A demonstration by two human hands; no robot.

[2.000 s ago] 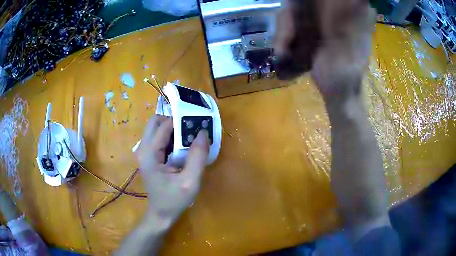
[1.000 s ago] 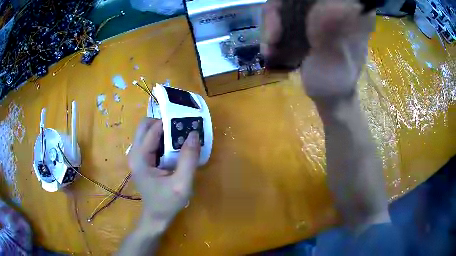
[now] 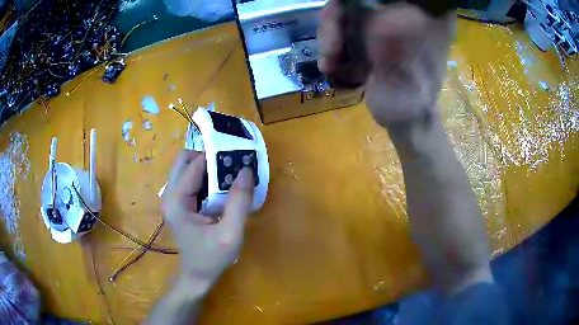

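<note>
My left hand (image 3: pixel 212 219) grips a white camera housing (image 3: pixel 259 152) on the table, its thumb on the black square light board (image 3: pixel 230 162) with pale round dots. A plainer black window (image 3: pixel 230 124) shows above it. Thin lead wires stick out at the housing's upper left. My right hand (image 3: pixel 387 60) is blurred and holds a dark, thick electric screwdriver (image 3: pixel 353 47) in front of the right part of the screw feeder (image 3: pixel 277 66). The screwdriver's tip cannot be made out.
An open white camera unit (image 3: pixel 71 202) with two antennas and trailing wires lies at the left. A dark heap of cabled modules (image 3: pixel 54 51) is at the far left. Pale stringy pile (image 3: pixel 14 184) lies at the left edge. White parts (image 3: pixel 551 28) stand at the far right.
My right hand and the screwdriver have moved left across the front of the screw feeder. The view has shifted a little. My left hand still holds the housing.
</note>
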